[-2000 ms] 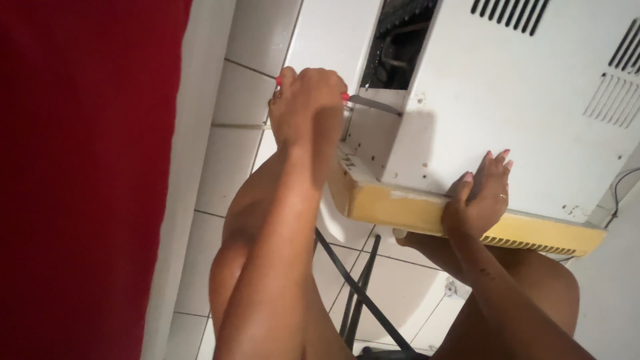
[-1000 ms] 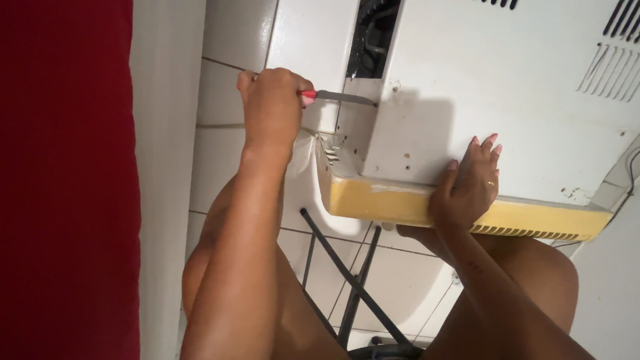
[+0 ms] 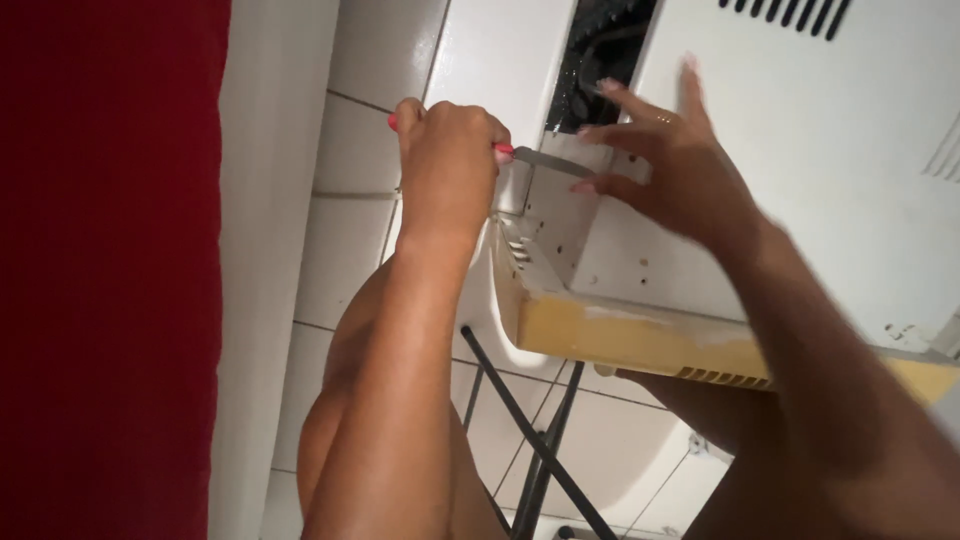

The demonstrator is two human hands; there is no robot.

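Note:
My left hand is closed around the red handle of a knife, whose grey blade points right toward the edge of a white metal appliance casing. My right hand is raised over that edge with its fingers spread. Its thumb is near the blade's tip; whether they touch I cannot tell. Beside the fingers, a dark opening in the casing shows a curved tube. A yellowed plastic front panel with slots runs along the casing's near side. Small holes and rust spots mark the metal.
Black metal legs cross beneath the appliance, over a white tiled floor. My own legs are on both sides of them. A red cloth hangs at the far left beside a pale panel.
My right hand has lifted off the casing near the yellowed panel and moved up and left toward the blade's tip. My left hand still grips the knife.

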